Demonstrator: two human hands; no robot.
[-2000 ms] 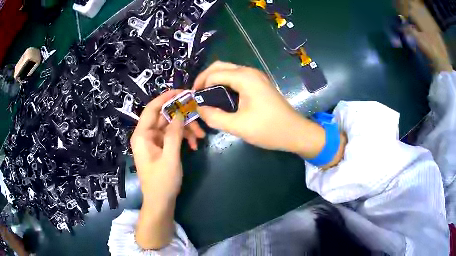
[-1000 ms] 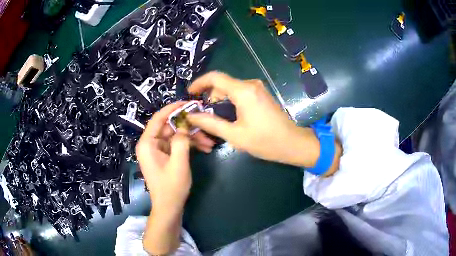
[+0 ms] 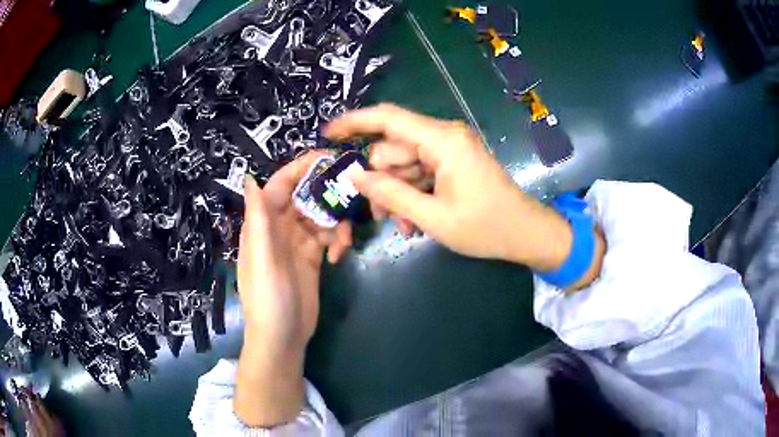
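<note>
My left hand [image 3: 286, 230] holds a small watch case [image 3: 314, 207] with a pale rim between its fingers. A glossy black display screen [image 3: 339, 184], lit with white and green, lies tilted over the case. My right hand [image 3: 444, 183], with a blue band on its wrist, has its thumb at the screen's right edge. The right fingers are a little blurred. The flex cable and the inside of the case are hidden.
A large heap of spring clips [image 3: 171, 205] covers the left side. Several display screens [image 3: 549, 141] with orange flex cables lie at the upper right of the green mat [image 3: 427, 316]. One smaller screen [image 3: 694, 56] lies at far right. A loose beige-rimmed watch [image 3: 61, 96] lies at upper left.
The screen has swung from beside the open case to over it and is now lit. The case's yellow innards no longer show. The other person's hand at upper right has gone from view.
</note>
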